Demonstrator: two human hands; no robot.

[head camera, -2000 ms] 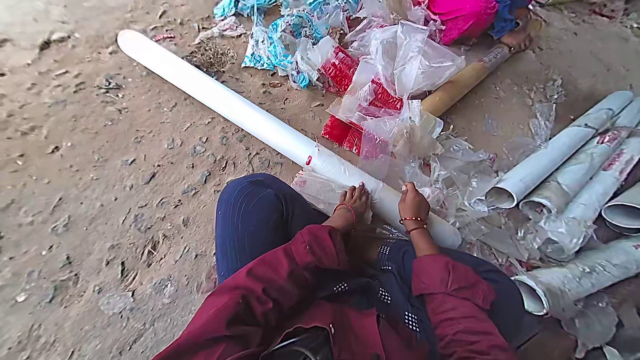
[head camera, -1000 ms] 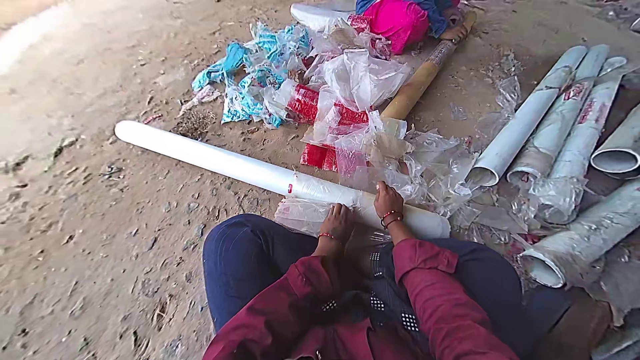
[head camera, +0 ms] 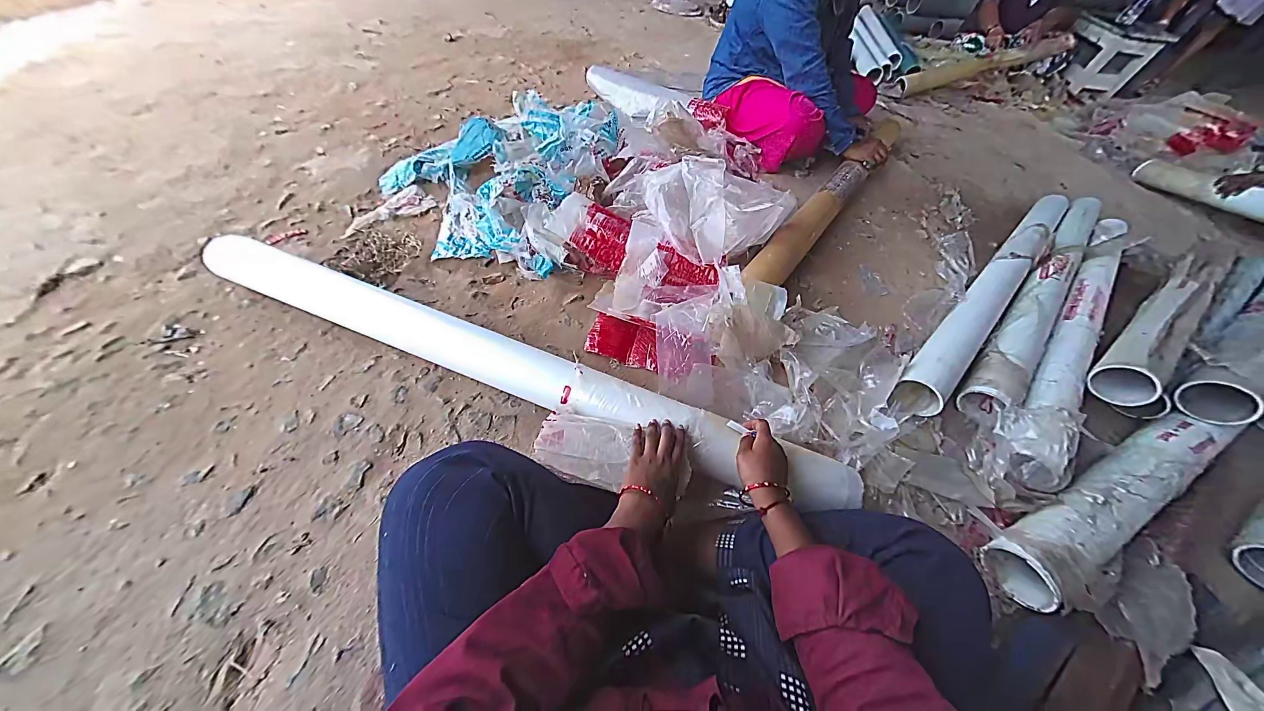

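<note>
A long white pipe lies diagonally across the ground and in front of my lap, its near end at my right thigh. Clear plastic film covers part of it, and a loose flap hangs on my side. My left hand rests on the pipe and film, fingers fairly straight. My right hand is closed on a small, thin whitish tool held against the pipe; what kind of tool it is, I cannot tell.
Crumpled clear, red and blue plastic film lies beyond the pipe. A person in blue sits behind it, a hand on a yellowish pipe. Several whitish pipes lie at the right, one near my right knee. Small stones dot the dirt ground.
The view has tilted up, showing more of the other person. Both my hands stay at the wrapped part of the pipe, with only small shifts.
</note>
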